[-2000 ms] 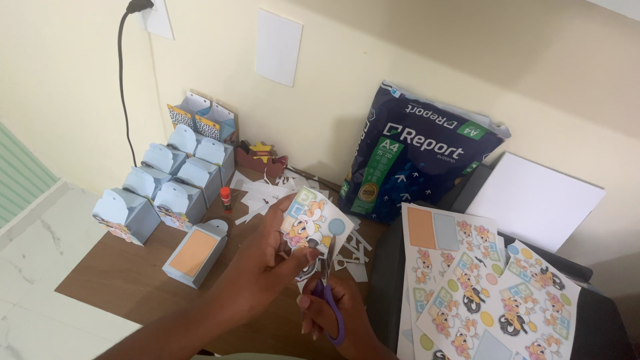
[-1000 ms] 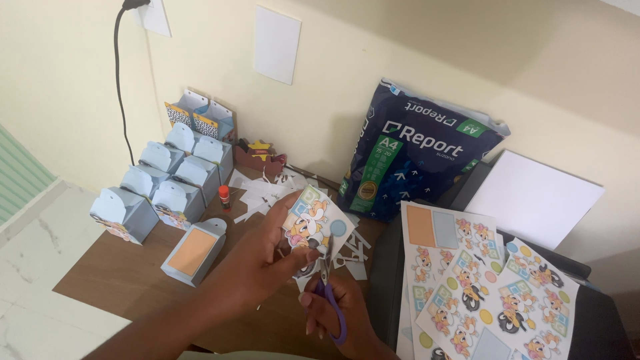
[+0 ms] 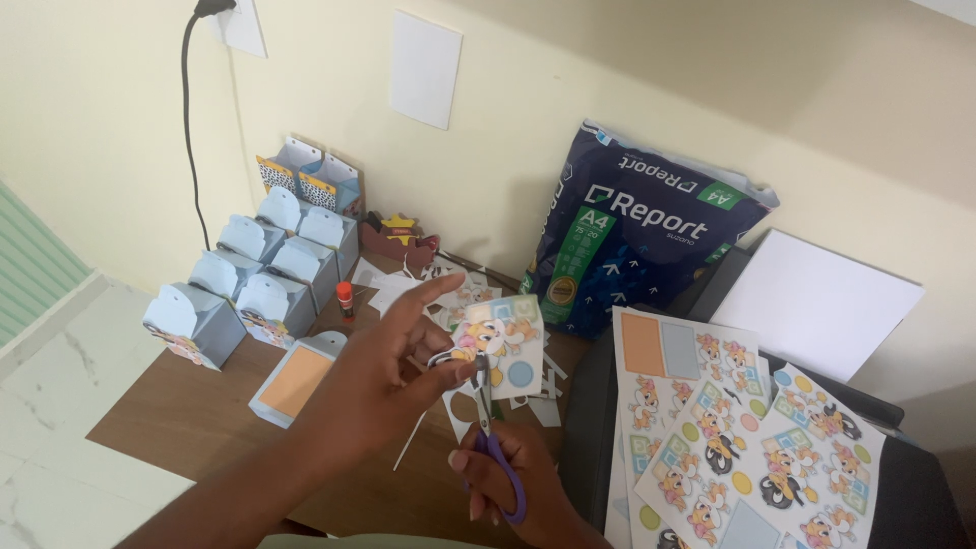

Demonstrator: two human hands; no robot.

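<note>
My left hand (image 3: 396,366) pinches a printed paper cutout (image 3: 507,339) with cartoon characters between thumb and fingers, its index finger raised. My right hand (image 3: 507,476) holds purple-handled scissors (image 3: 486,404), whose blades meet the paper beside my left thumb. Paper scraps (image 3: 545,400) lie behind and below the cutout. A light blue paper box with an orange panel (image 3: 295,381) lies on the wooden table, partly hidden by my left hand. Left of my hands stand several light blue paper boxes (image 3: 206,324) with cartoon trim.
A red-capped glue stick (image 3: 345,301) stands near the boxes. Behind are a maroon paper piece (image 3: 396,242) and a blue paper-ream package (image 3: 625,229). On the right, printed cartoon sheets (image 3: 740,457) rest on a black printer (image 3: 915,488) holding white paper (image 3: 820,305).
My left hand's index finger has lifted off the paper, and the cutout has turned in its grasp. My right hand still holds the scissors at the paper.
</note>
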